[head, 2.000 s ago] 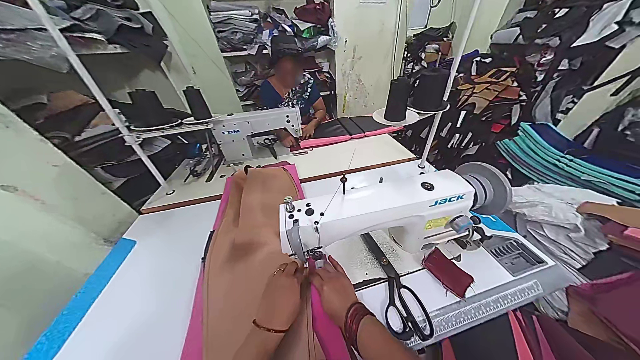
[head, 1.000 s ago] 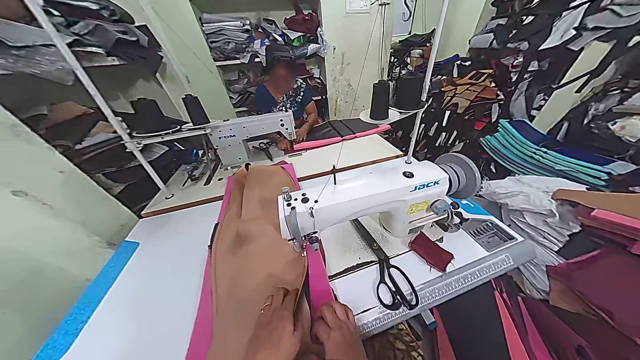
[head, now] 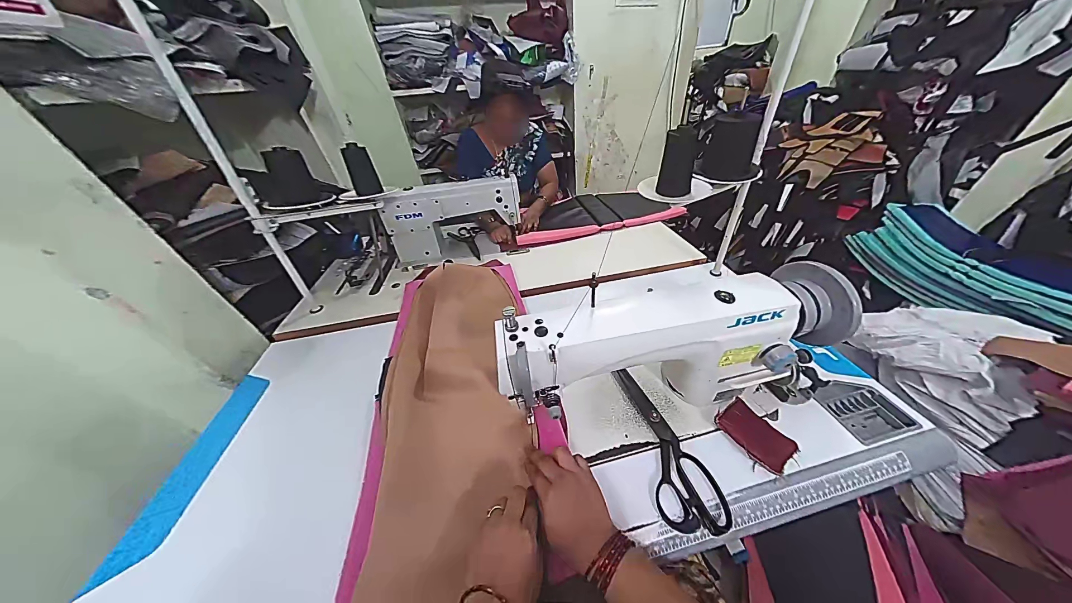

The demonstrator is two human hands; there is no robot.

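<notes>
Tan fabric [head: 444,435] with pink fabric [head: 551,429] along its edges lies lengthwise under the needle end of a white Jack sewing machine [head: 653,331]. My left hand [head: 501,536], with a ring, rests on the tan fabric below the presser foot, its fingers bent. Beside it my right hand [head: 569,502] holds the fabric edge between thumb and fingers, close in front of the foot. Black-handled scissors [head: 674,469] lie on the machine bed to the right, near a dark red fabric scrap [head: 758,435].
A person [head: 507,155] works at a second sewing machine [head: 452,219] across the table. Thread cones [head: 677,163] stand on a stand behind my machine. A ruler strip [head: 779,502] runs along the front edge. Stacked teal-edged pieces [head: 946,264] and white cloth [head: 938,360] lie at right.
Both hands were nearer the needle two seconds ago, drew back toward me by one second ago, and have since moved forward again along the fabric edge.
</notes>
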